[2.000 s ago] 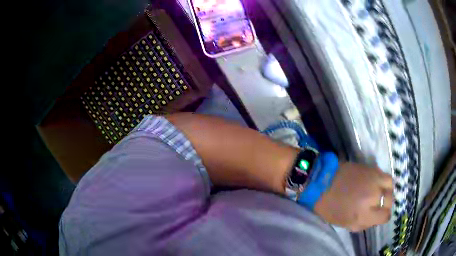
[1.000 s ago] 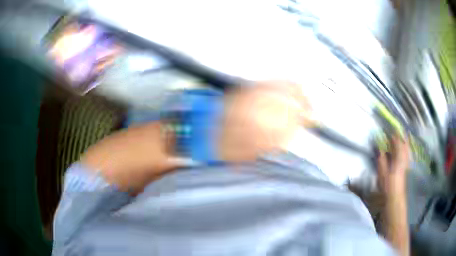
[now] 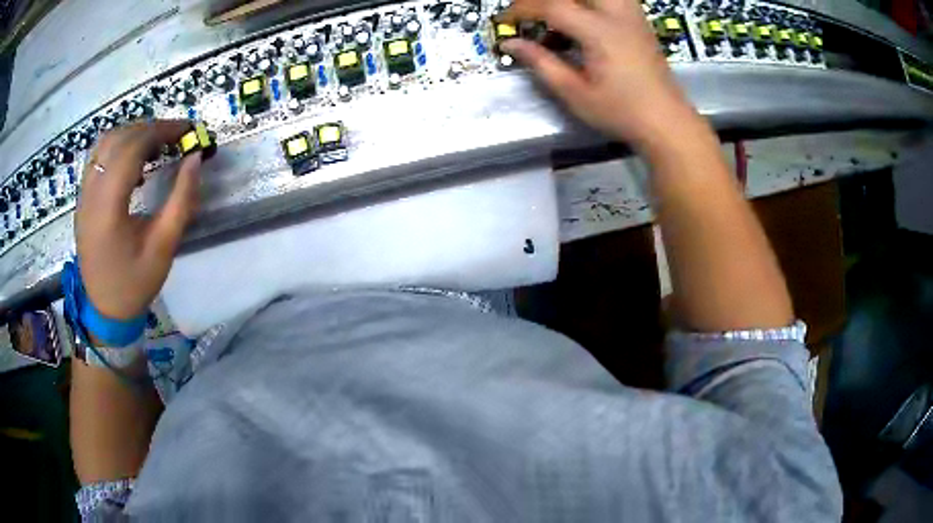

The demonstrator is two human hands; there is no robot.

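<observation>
My left hand [image 3: 133,220] holds a yellow-topped transformer [image 3: 194,140] between thumb and fingers, just at the near edge of the circuit board panel [image 3: 217,108]. My right hand [image 3: 604,72] has thumb and fingers around another transformer [image 3: 506,31] at the boards; whether it is seated there is not clear. Several fitted transformers [image 3: 350,66] stand on the boards between my hands, and more stand to the right. Two loose transformers [image 3: 314,146] lie side by side on the metal rail [image 3: 430,128]. A blue strap [image 3: 110,325] is on my left wrist.
A white sheet [image 3: 379,240] with a small dark mark lies along the near edge of the rail. A phone [image 3: 37,336] is at the far left. A brown box [image 3: 793,255] is below the rail at right. A wooden-edged piece lies beyond the boards at top.
The view has swung to face the boards. My left hand, earlier over the rail without a visible part, now holds a transformer at the left. My right hand has come to the boards.
</observation>
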